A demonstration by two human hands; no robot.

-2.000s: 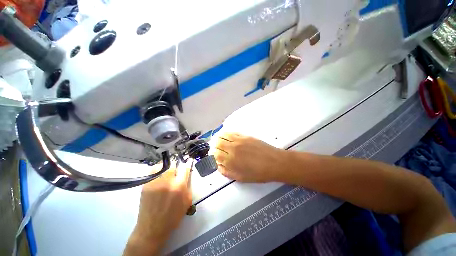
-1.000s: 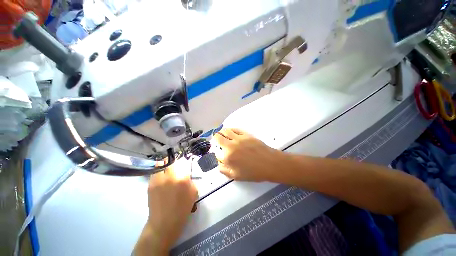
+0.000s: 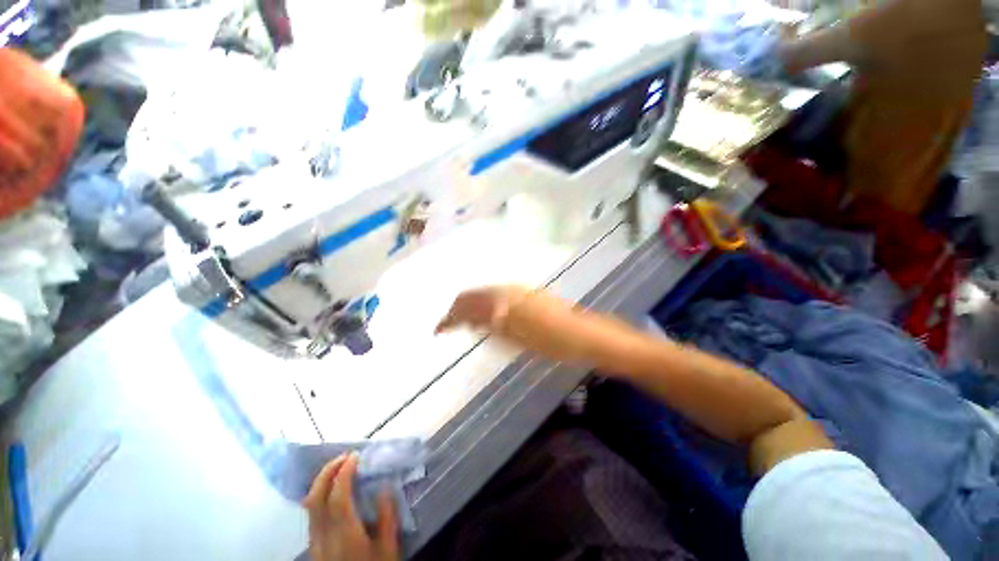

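My left hand (image 3: pixel 348 521) is at the table's front edge, on a bunched pale blue-grey cloth piece (image 3: pixel 383 466). A pale strip (image 3: pixel 219 384) runs from the cloth up the white table, left of the needle area. My right hand (image 3: pixel 482 312) is blurred above the machine bed, right of the needle area (image 3: pixel 345 329), with no cloth visible in it. The white sewing machine (image 3: pixel 362 181) has blue stripes and a dark display panel.
Scissors (image 3: pixel 718 225) lie at the table's right end. Blue-grey cloth (image 3: pixel 811 362) fills a blue crate (image 3: pixel 679 471) at right. White scraps (image 3: pixel 33 274) are piled at left. Another person's arm (image 3: pixel 838 44) shows at upper right. A narrow pale tape (image 3: pixel 77 493) lies at the left edge.
The view has swung back and to the right, showing more of the surroundings. My left hand has left the needle area for the table's front edge. My right hand has moved away from the needle.
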